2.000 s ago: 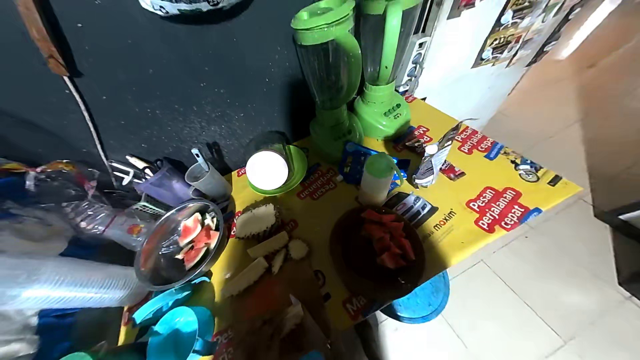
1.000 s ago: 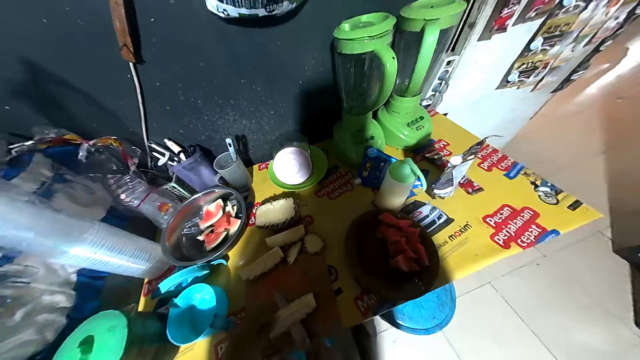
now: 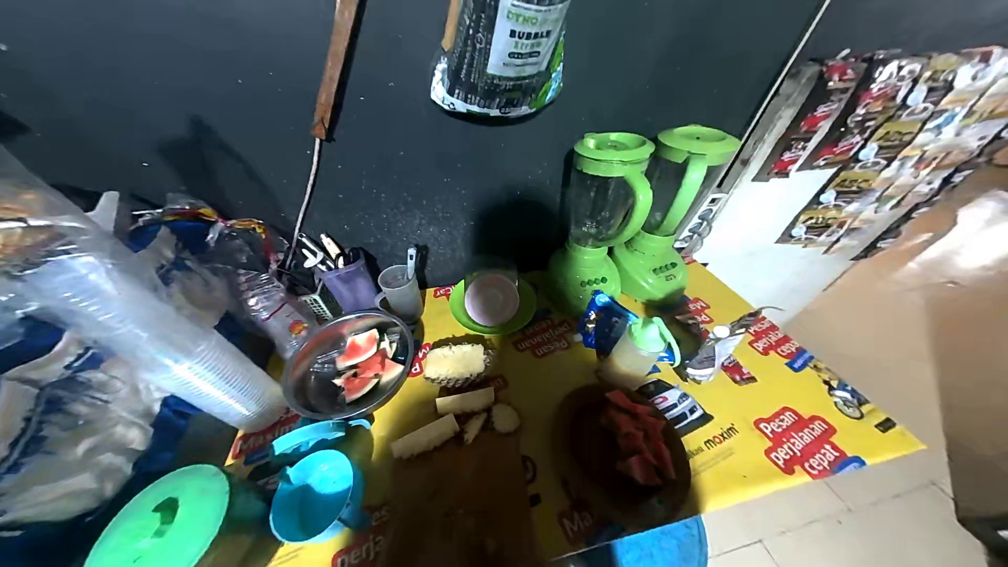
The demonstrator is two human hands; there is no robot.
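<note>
Neither of my hands can be made out; the near end of the wooden cutting board [image 3: 461,496] lies in deep shadow. Long pale pineapple pieces [image 3: 425,437] rest across and beside its far end, with smaller pieces at its far right. Beyond them lies a peeled pineapple chunk with some rind [image 3: 455,364]. Red watermelon pieces [image 3: 639,441] sit on a dark round plate [image 3: 579,472] to the right. At the left, a metal bowl [image 3: 295,386] holds watermelon rinds with red flesh [image 3: 362,362].
Two green blenders [image 3: 587,276] [image 3: 654,272] stand against the dark wall. A lidded pitcher [image 3: 634,350], blue packet [image 3: 602,319] and green plate with a cup [image 3: 492,299] are nearby. Stacked plastic cups [image 3: 213,370], turquoise containers [image 3: 315,496] and a green lid [image 3: 169,516] crowd the left.
The view has tilted upward. The pale piece and the knife-like blade seen low on the board one second ago no longer show.
</note>
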